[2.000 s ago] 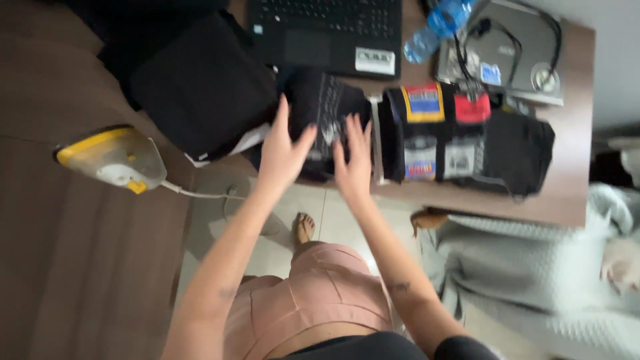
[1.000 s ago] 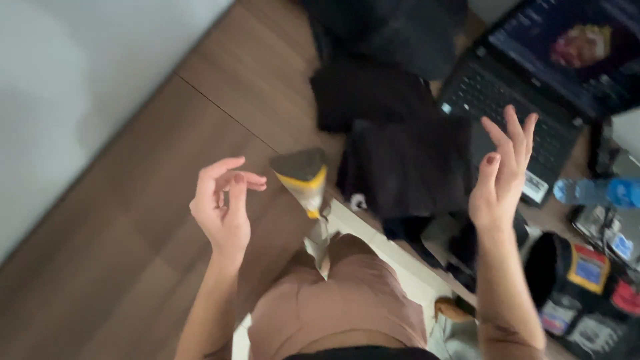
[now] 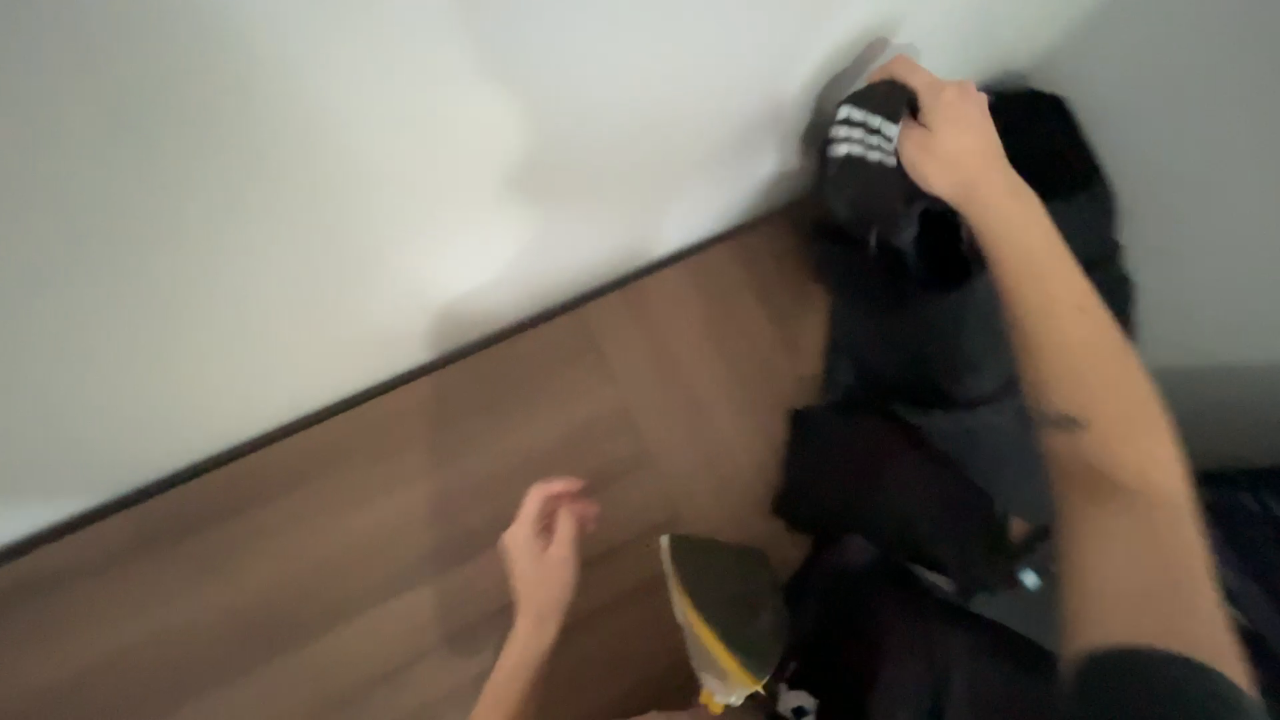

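My right hand [image 3: 950, 130] reaches to the far end of the pile and grips a black garment with white stripes [image 3: 868, 160], bunched under the fingers. The rest of the dark clothes [image 3: 920, 340] lie below it, toward me, blurred. My left hand [image 3: 545, 545] is over the wooden table with its fingers loosely curled and nothing in them. Just right of it a clothes iron [image 3: 730, 610] with a yellow band shows its dark soleplate.
A pale wall [image 3: 300, 180] runs along the far edge of the brown wooden table [image 3: 450, 470]. More dark folded cloth [image 3: 890, 490] is stacked to the right of the iron, below my right forearm.
The view has swung toward the wall. My right hand, held up with fingers spread a second ago, now holds the striped garment. The laptop and bottle are out of view.
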